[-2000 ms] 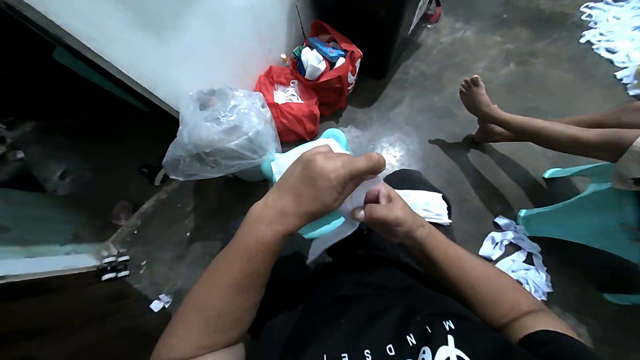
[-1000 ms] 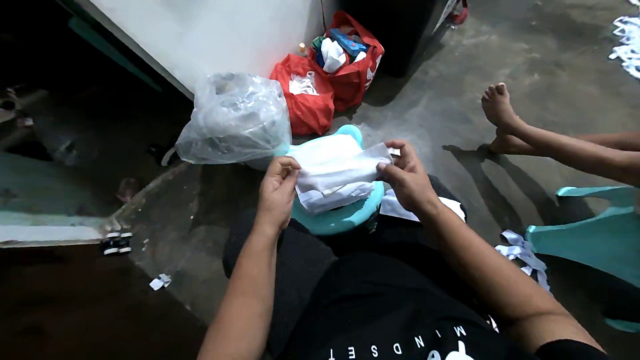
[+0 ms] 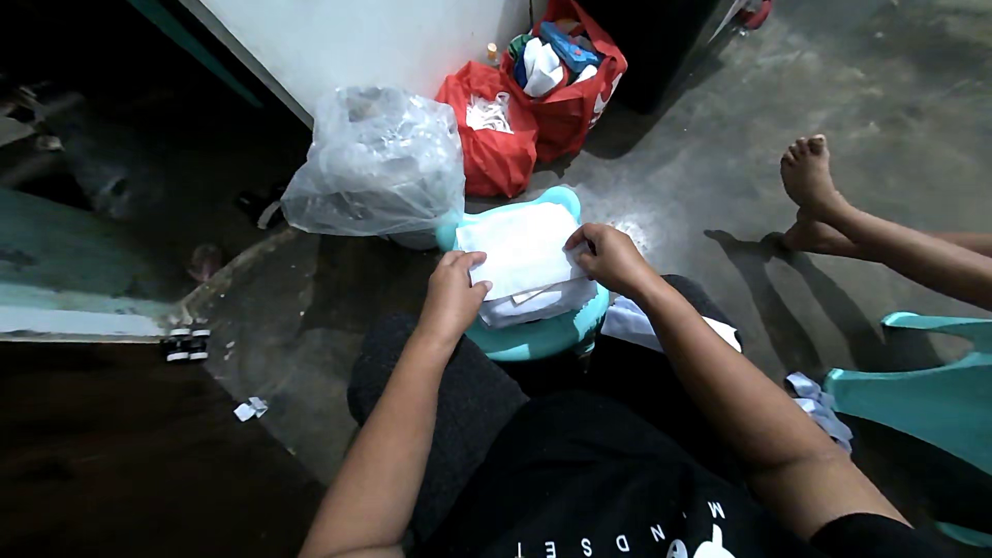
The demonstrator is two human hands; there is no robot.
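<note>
A stack of white cloth pieces [image 3: 542, 304] lies on a turquoise plastic stool [image 3: 518, 346] between my knees. At the top is a flat white cloth [image 3: 521, 249]. My left hand [image 3: 457, 288] pinches its lower left edge between thumb and fingers. At its right edge my right hand [image 3: 608, 252] rests with bent fingers on the cloth; whether it grips or only presses is hard to tell. More white cloth [image 3: 637, 324] lies over my right thigh.
Beyond the stool stand a clear plastic bag [image 3: 380, 167] and two red bags [image 3: 496, 151] with contents. At the right are another person's bare feet [image 3: 810, 178], a turquoise plastic chair [image 3: 914, 399] and cloth strips [image 3: 821, 411] on the floor. Small scraps [image 3: 250, 408] lie at the left.
Two seconds ago my hands were close together over the stool with white cloth. One second ago they held a cloth stretched between them; now that cloth lies flatter on the stack.
</note>
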